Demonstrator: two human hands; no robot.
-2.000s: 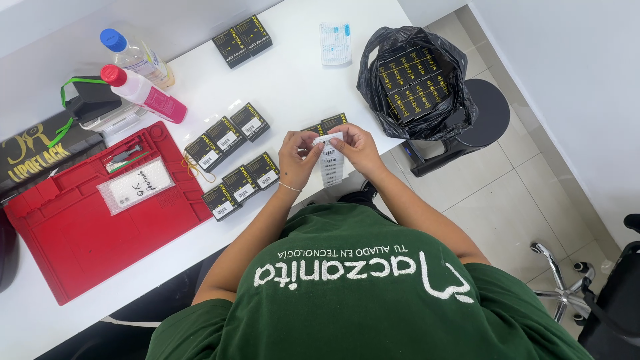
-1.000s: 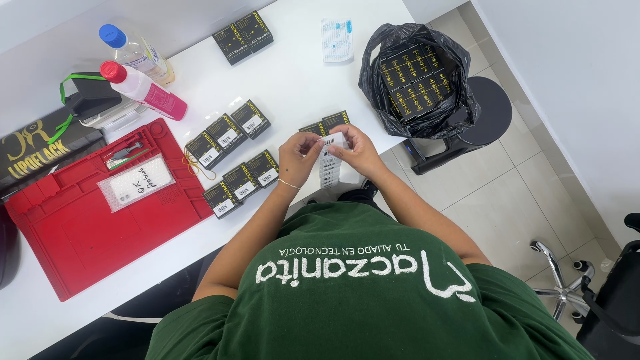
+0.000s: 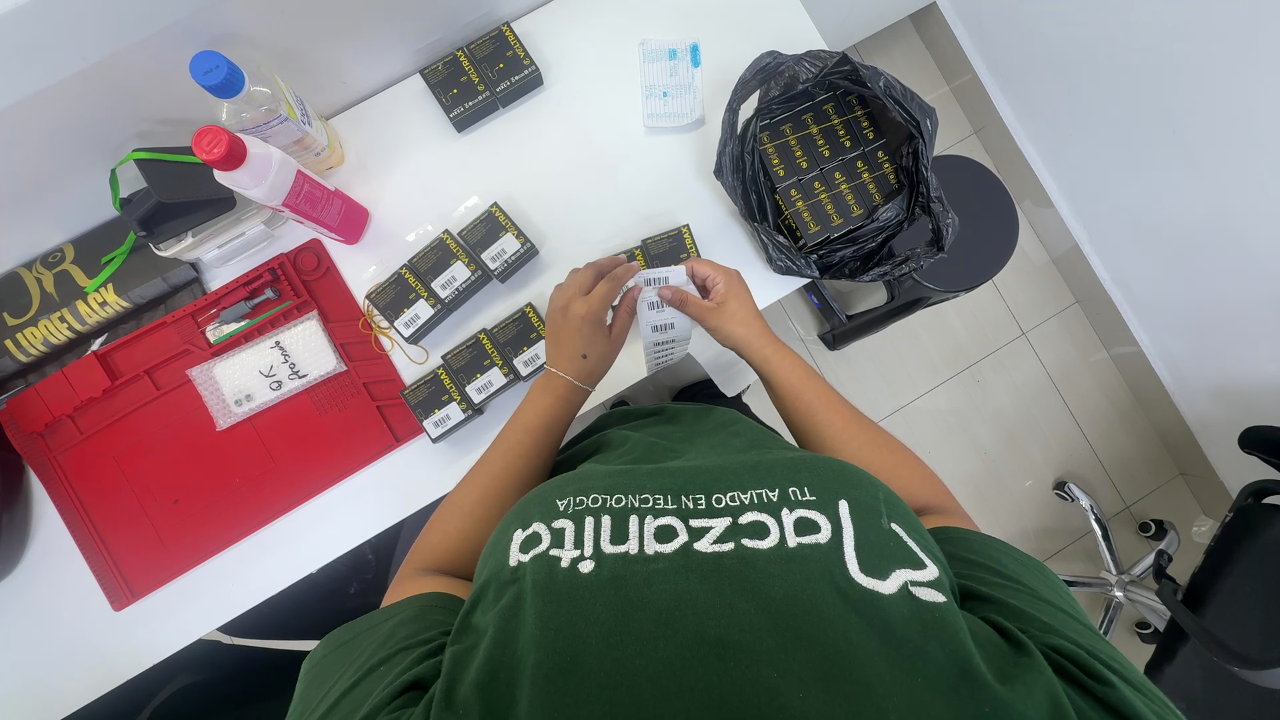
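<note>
A strip of white barcode labels (image 3: 664,328) hangs down at the table's front edge between my hands. My right hand (image 3: 722,302) pinches its upper part between thumb and index finger. My left hand (image 3: 594,315) is at the strip's left edge, its thumb and fingertips close together; whether a label is between them cannot be told. Just behind my fingers lie small black boxes (image 3: 670,246), partly hidden. To the left, several black boxes with white barcode labels stand in two rows, one farther back (image 3: 451,275) and one nearer (image 3: 481,370).
Two black boxes (image 3: 482,75) lie at the back beside a sheet in clear plastic (image 3: 671,84). A black plastic bag (image 3: 828,262) of boxes rests at the right. Two bottles (image 3: 325,200), a red work mat (image 3: 210,490) and a bubble-wrapped item (image 3: 268,370) are at the left.
The top of the label strip was held up between both hands; now more of its printed face shows, and my left fingers have shifted to its left edge.
</note>
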